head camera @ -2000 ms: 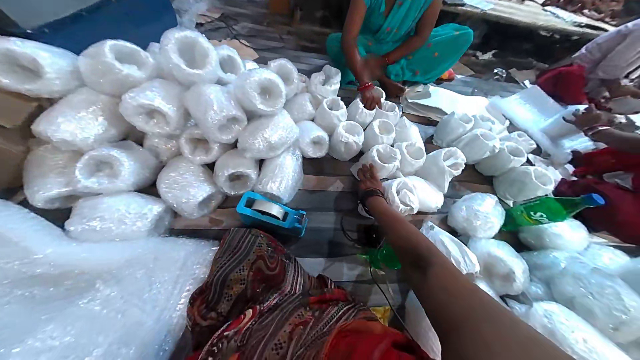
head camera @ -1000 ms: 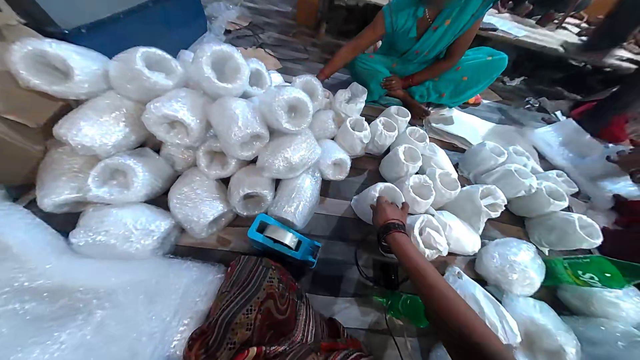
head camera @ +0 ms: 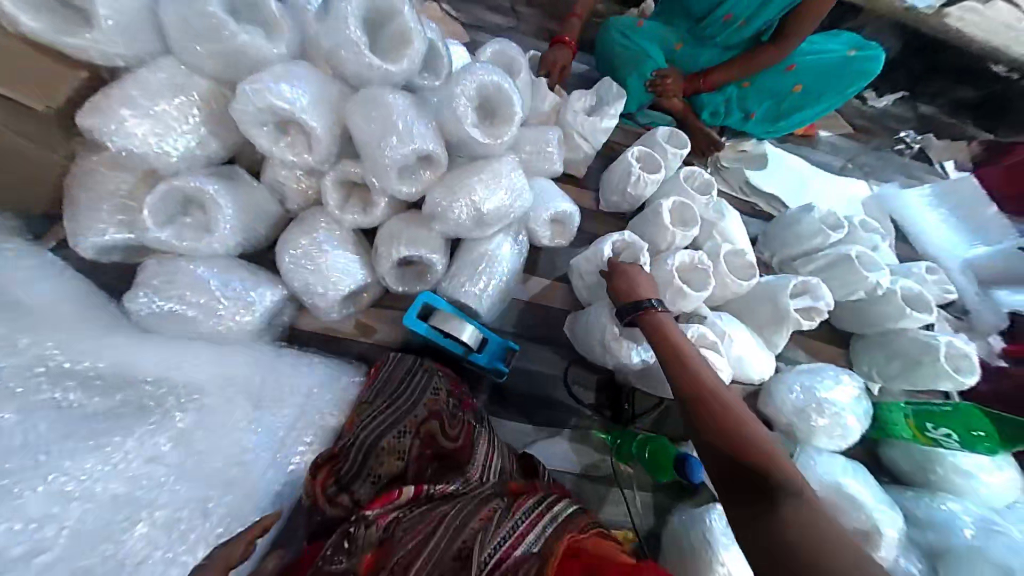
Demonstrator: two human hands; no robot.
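Note:
My right hand (head camera: 630, 282), with a dark band at the wrist, has its fingers at the mouth of a white paper-wrapped item (head camera: 593, 260) among several similar wrapped pieces. Whether the fingers grip its rim is hard to tell. At the bottom left, my left hand (head camera: 240, 548) lies at the edge of a bubble wrap sheet (head camera: 160, 432), partly cut off by the frame, its fingers apart. A blue tape dispenser (head camera: 462, 334) with a roll of clear tape rests on the floor between the bubble-wrapped bundles (head camera: 324, 260) and the patterned cloth on my lap.
Across from me sits a person in teal clothing, one hand (head camera: 558, 64) beside the wrapped pieces. Green plastic bottles lie at the right (head camera: 944, 426) and near my right forearm (head camera: 652, 456). Cardboard (head camera: 36, 120) stands at the left edge; a thin cable (head camera: 618, 488) crosses the floor.
My left hand has come into view at the bottom left. The other person's hand has moved from the paper-wrapped pieces toward the bubble-wrapped pile since two seconds ago.

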